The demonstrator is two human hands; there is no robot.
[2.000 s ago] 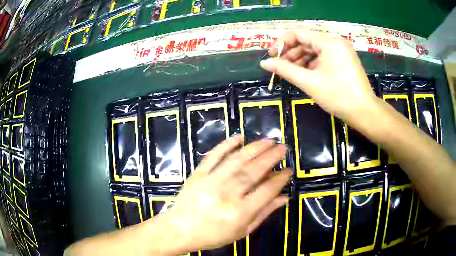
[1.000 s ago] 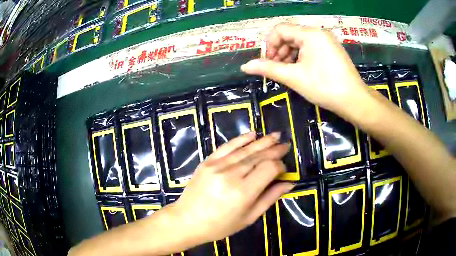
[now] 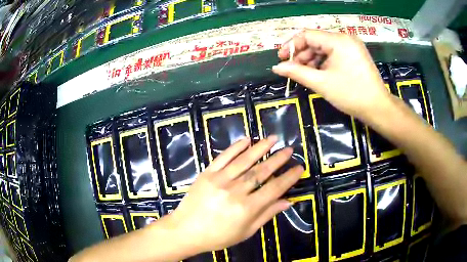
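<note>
My right hand (image 3: 327,66) pinches a thin white cotton swab (image 3: 289,84) between thumb and fingers. Its lower tip is at the top edge of a dark glossy display panel (image 3: 281,123) with a yellow border; whether it touches cannot be told. My left hand (image 3: 233,197) is palm down, fingers spread, its fingertips over the lower part of that panel. It seems to hold nothing; its palm is hidden. Rows of similar panels lie in the pockets of a black blister tray (image 3: 176,105). My hands and forearm hide some panels.
Stacked filled trays (image 3: 43,174) stand at the left. A printed tape strip (image 3: 179,56) crosses the green bench behind the tray. More yellow-bordered parts (image 3: 123,30) lie beyond it. A white wad (image 3: 458,74) sits on cardboard (image 3: 445,56) at the right.
The panel that stood tilted under my left fingers one second ago now lies flat in its pocket. My left fingers have spread, and my right hand with the swab has shifted slightly right.
</note>
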